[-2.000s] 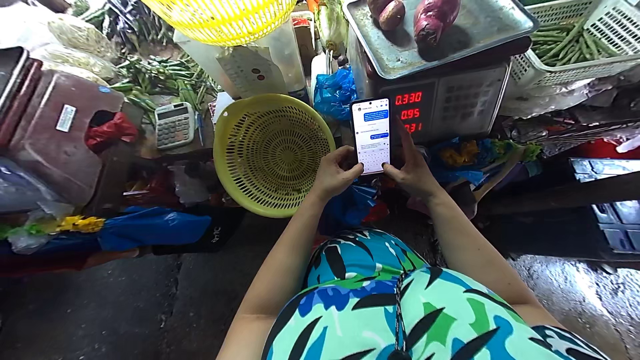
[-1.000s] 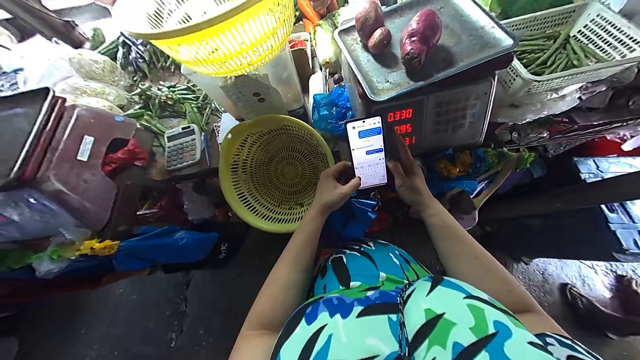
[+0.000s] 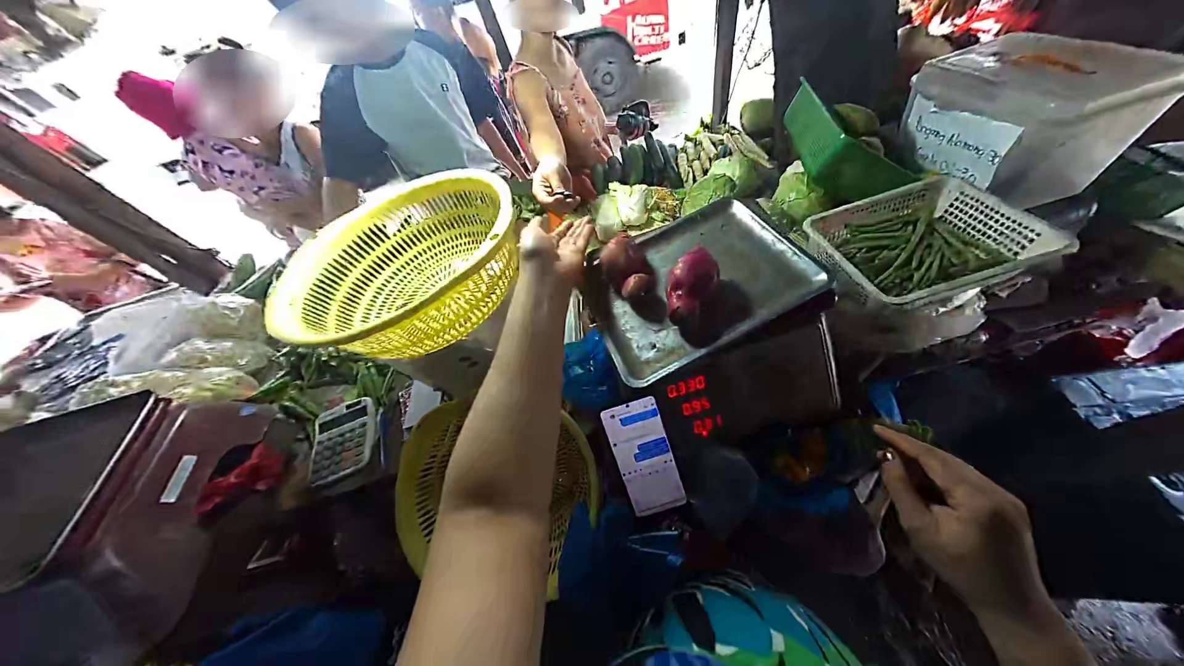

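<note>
My left hand [image 3: 558, 248] is stretched forward, palm up and fingers apart, close to a customer's hand [image 3: 555, 188] that holds something small and dark. Nothing shows on my palm. My right hand [image 3: 953, 513] is at the right with thumb and forefinger extended, the other fingers curled; no held object can be made out. Between my arms a lit smartphone [image 3: 644, 456] leans upright below the digital scale [image 3: 786, 375]. The scale's metal tray [image 3: 754, 268] holds sweet potatoes [image 3: 692, 282]. Just left of my left hand is a yellow plastic basket [image 3: 398, 264].
A white basket of green beans [image 3: 916, 250] stands right of the scale. Cabbages [image 3: 731, 180] and a green basket [image 3: 832, 148] lie beyond. A second yellow basket [image 3: 430, 481] is under my left forearm, a calculator [image 3: 342, 442] to its left. Several people stand across the stall.
Both hands have let go of the smartphone. My left hand has reached forward and my right hand has moved to the right. The view has tilted up, showing people across the stall.
</note>
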